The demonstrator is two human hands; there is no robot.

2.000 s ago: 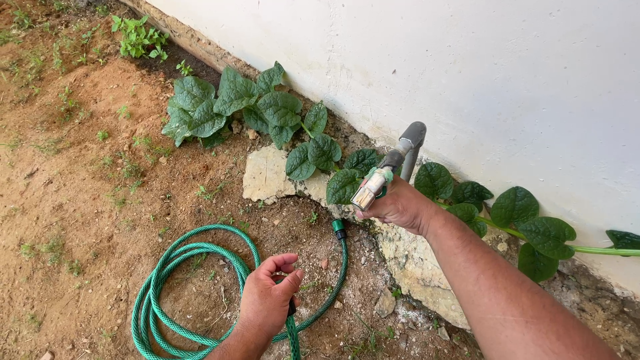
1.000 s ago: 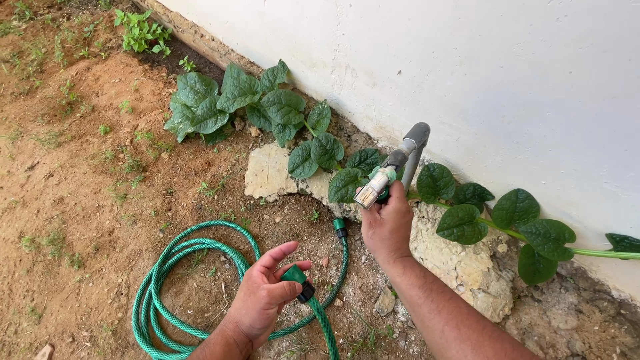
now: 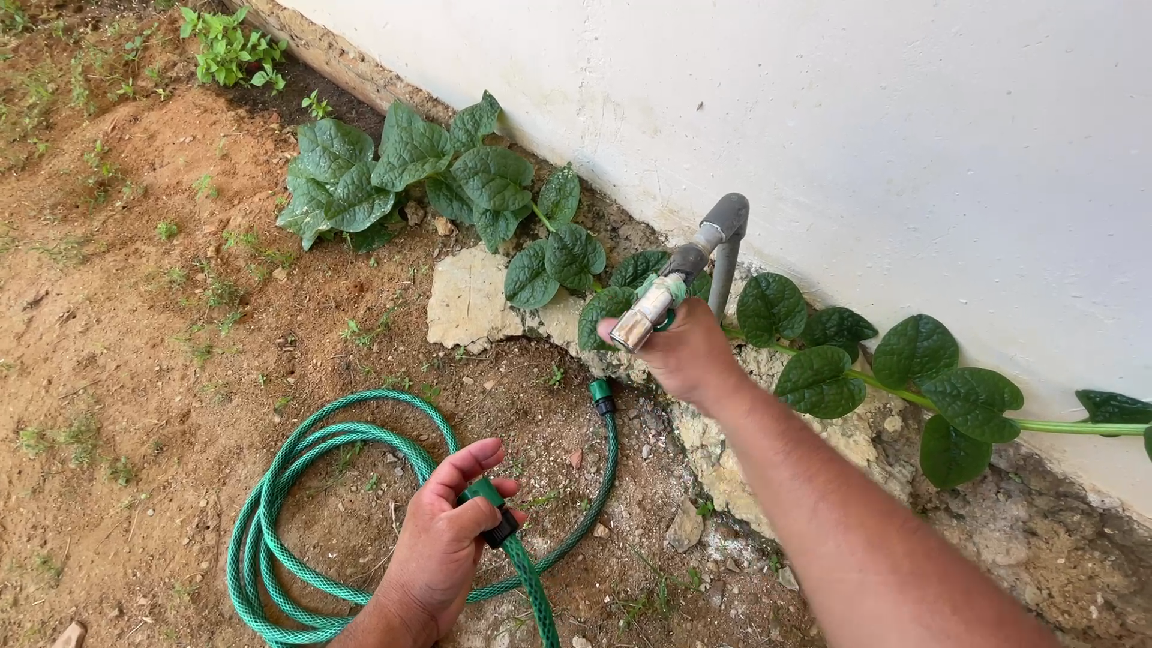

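Observation:
My left hand (image 3: 450,531) holds a green and black hose connector (image 3: 489,511) between thumb and fingers, with the green braided garden hose (image 3: 533,589) running down from it. My right hand (image 3: 679,346) is closed around the underside of a metal garden tap (image 3: 648,310), whose far side and handle are mostly hidden. The tap joins a grey plastic pipe (image 3: 724,234) with an elbow, standing by the wall. A second hose connector (image 3: 602,396) lies on the soil below the tap. Loops of the hose (image 3: 261,522) rest on the ground at left.
A white wall (image 3: 855,162) rises behind the pipe. A leafy green vine (image 3: 819,382) runs along its base, passing behind my right hand. Broken pale stone or concrete slabs (image 3: 472,297) edge the sandy soil (image 3: 135,360). A small light-green plant (image 3: 229,49) grows at upper left.
My left hand has turned, and the connector it holds, largely hidden two seconds ago, now shows between its fingers. My right hand stays at the tap, its grip shifted.

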